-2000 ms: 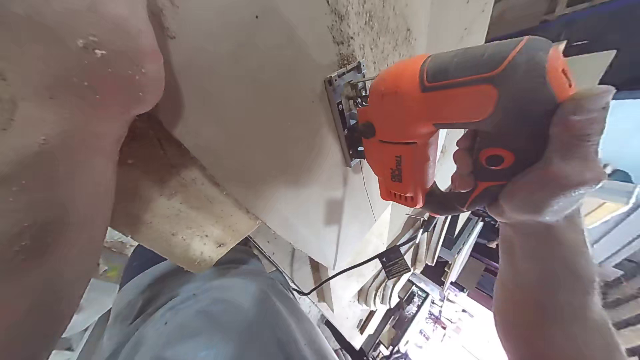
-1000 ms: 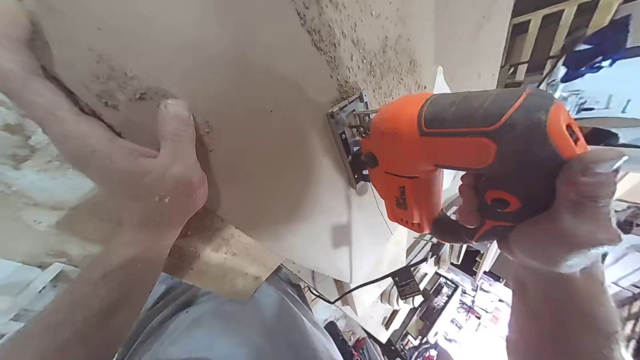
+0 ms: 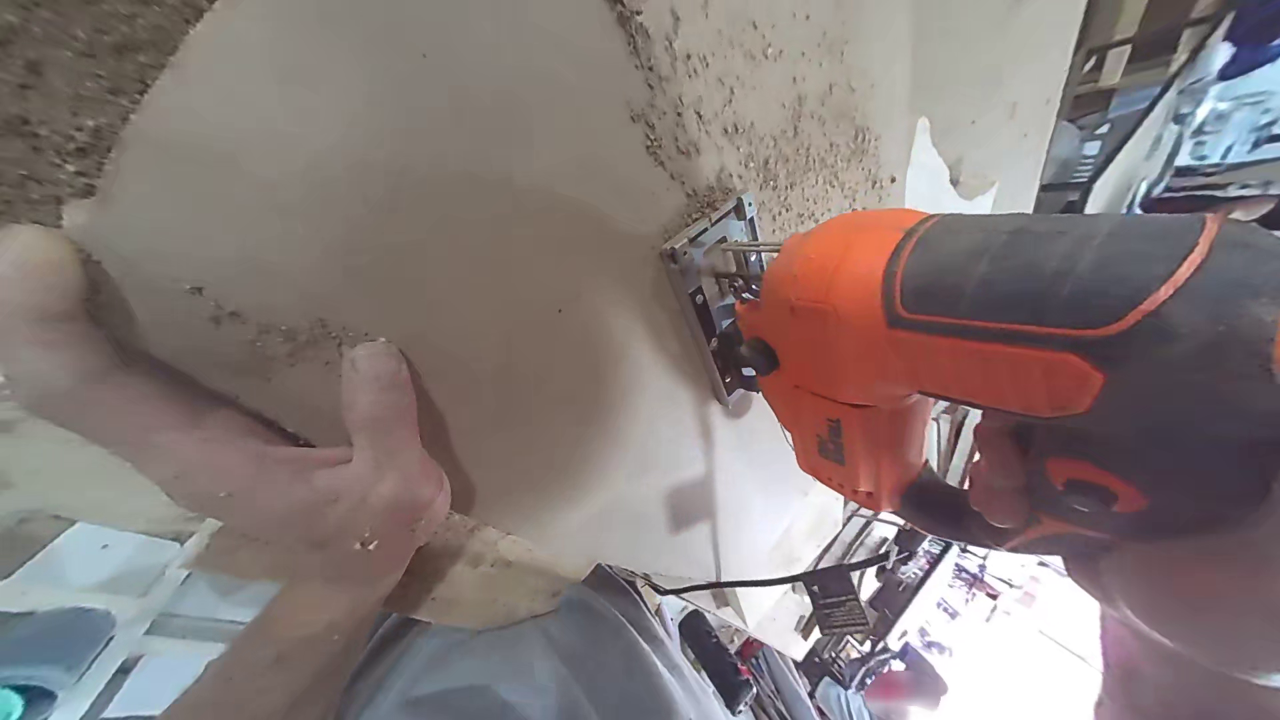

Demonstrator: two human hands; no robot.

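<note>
An orange and black corded jigsaw (image 3: 850,330) rests with its metal base plate (image 3: 715,300) on a light board (image 3: 480,250) at the right of centre. My right hand (image 3: 1010,490) is wrapped around the jigsaw's handle, partly hidden by it and by the frame's edge. At the left, my left hand (image 3: 350,480) lies against the board, thumb on its top face and fingers stretched along the edge. Sawdust gathers in a curved band beside the base plate. The blade's contact with the board is hidden.
A black power cord (image 3: 770,583) with a tag (image 3: 836,602) runs below the jigsaw. Another piece of wood (image 3: 490,575) shows under the board, close to grey clothing (image 3: 530,660). Coarse sawdust (image 3: 750,120) lies at the upper right of the board. Tools and clutter fill the lower right.
Two seconds ago a bare arm or hand filled the left side; now my left hand lies with its thumb on the board. The right hand still holds the jigsaw.
</note>
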